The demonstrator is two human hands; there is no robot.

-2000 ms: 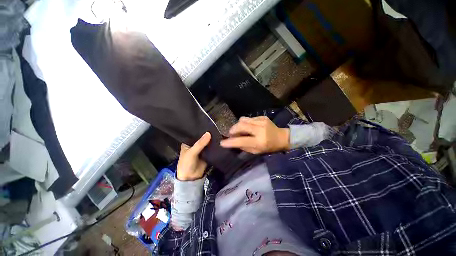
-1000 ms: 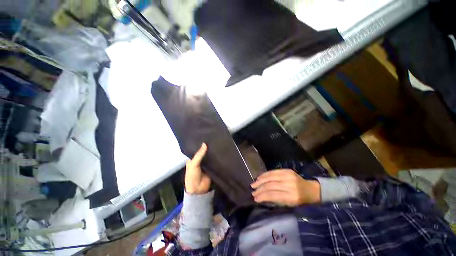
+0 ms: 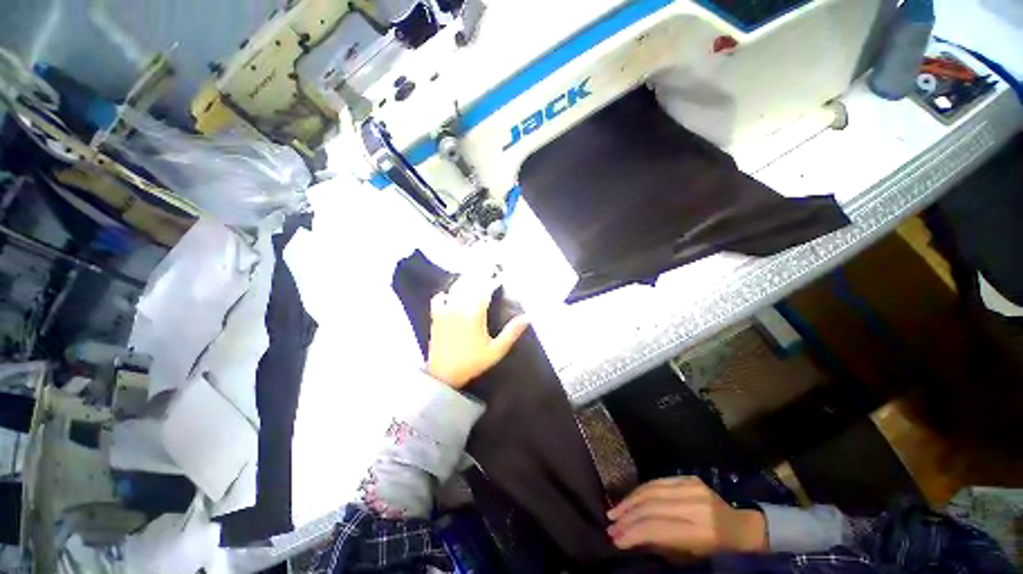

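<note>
A long dark fabric piece (image 3: pixel 538 420) runs from the white table, near the machine's needle area, down over the table edge toward my lap. My left hand (image 3: pixel 469 334) lies on its upper part, fingers pointing at the presser foot (image 3: pixel 489 215); glare hides the fingertips partly. My right hand (image 3: pixel 673 518) holds the right edge of its lower part with bent fingers. The sewing machine (image 3: pixel 583 95) with "JACK" lettering stands above. Stacked dark panels (image 3: pixel 662 191) lie under its arm, right of the needle.
A dark strip (image 3: pixel 280 392) and white pieces (image 3: pixel 202 303) lie on the left. A measuring scale (image 3: pixel 763 288) runs along the table's front edge. A grey-blue bottle-like object (image 3: pixel 901 51) and a small tray of tools (image 3: pixel 951 84) are at the upper right. Another machine (image 3: pixel 275 84) stands behind.
The view has shifted up to show the machine. My left hand has moved up along the dark fabric from its left edge onto its top, near the needle. My right hand remains at the lower right edge.
</note>
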